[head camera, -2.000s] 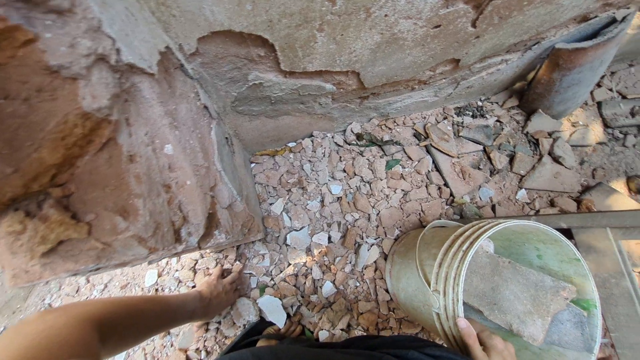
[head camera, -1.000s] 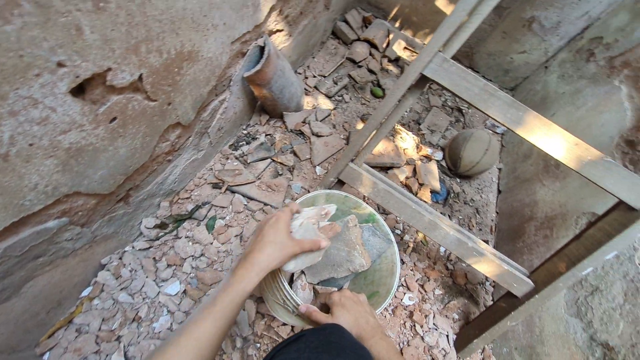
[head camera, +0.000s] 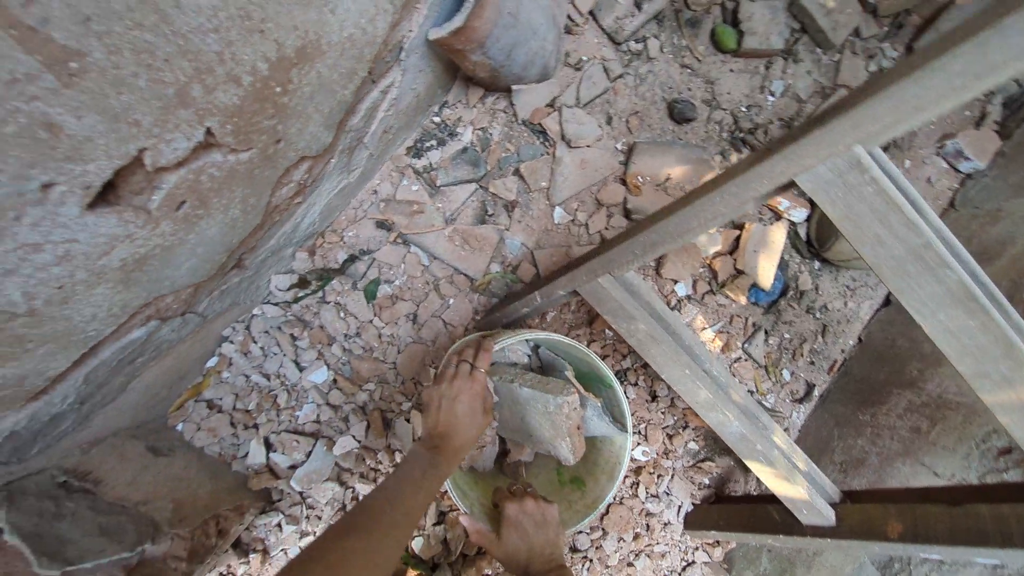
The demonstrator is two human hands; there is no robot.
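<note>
A plastic bucket (head camera: 622, 460) stands on rubble at bottom centre, with several flat chunks in it. My left hand (head camera: 460, 396) rests at the bucket's upper left rim, beside a thick grey plaster chunk (head camera: 534, 410); its fingertips lie at the rim, and whether they grip anything is unclear. My right hand (head camera: 524, 524) is at the bucket's near edge with the fingers bent inside, just below a small reddish piece; what these fingers hold is hidden.
A wooden frame (head camera: 720, 188) slants beyond the bucket on the right. A clay pipe (head camera: 512, 40) leans by the peeling wall (head camera: 184, 160) at top. Broken tiles (head camera: 460, 248) and plaster rubble (head camera: 344, 384) cover the ground.
The right hand was outside at the bucket's rim two seconds ago and now reaches inside. The left hand has moved from the rubble to the bucket, holding a pale piece there one second ago. The view has shifted.
</note>
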